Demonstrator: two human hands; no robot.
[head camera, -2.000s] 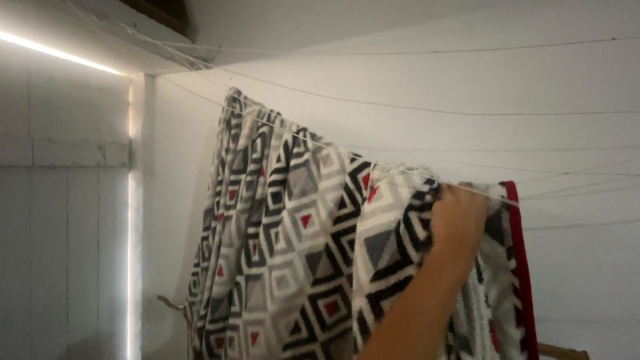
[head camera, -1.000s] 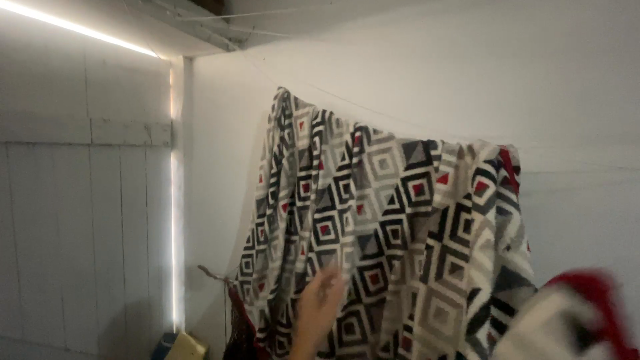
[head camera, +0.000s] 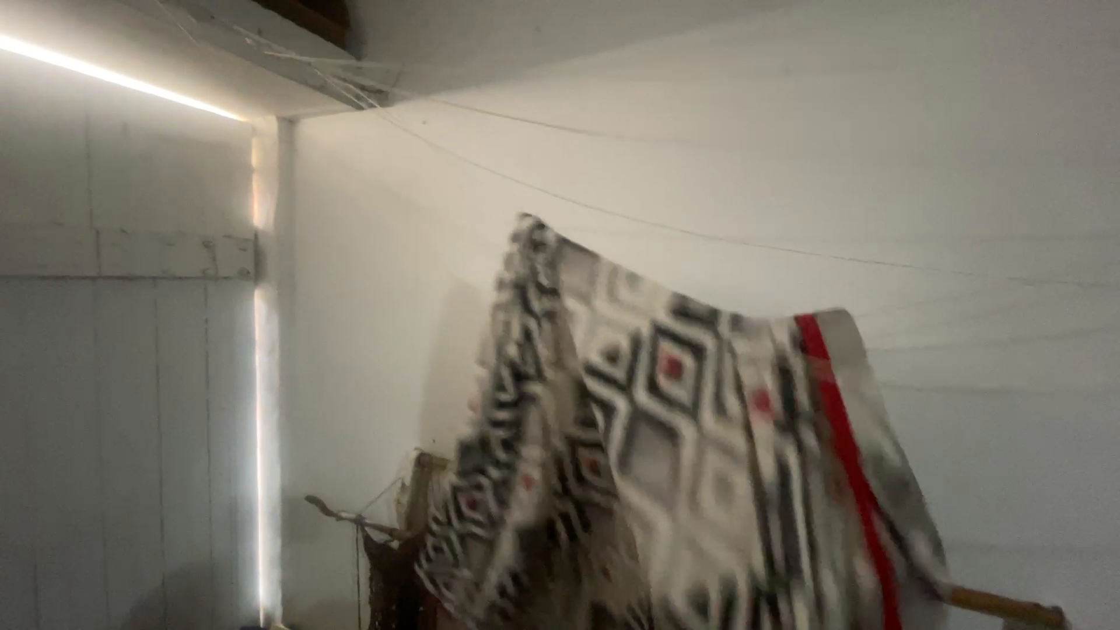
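Observation:
A patterned blanket (head camera: 674, 437) with black, white, grey and red diamonds hangs in folds over a thin line, its top edge sloping down to the right. A red border strip (head camera: 844, 446) runs down near its right side, and a paler part of the cloth shows beyond it. The blanket is blurred, most of all in its lower folds. Neither my left hand nor my right hand is in view, so what they hold or touch cannot be seen.
Several thin lines (head camera: 612, 211) run from a beam (head camera: 297, 70) at upper left across the white wall. A plank door (head camera: 122, 420) with light at its edges stands left. A crooked branch (head camera: 350, 514) and a wooden pole end (head camera: 1006, 605) flank the blanket low down.
The hand seen before the blanket one second ago has left the view. The blanket's folds have shifted, with a flatter panel now in the middle and the red strip running down the right.

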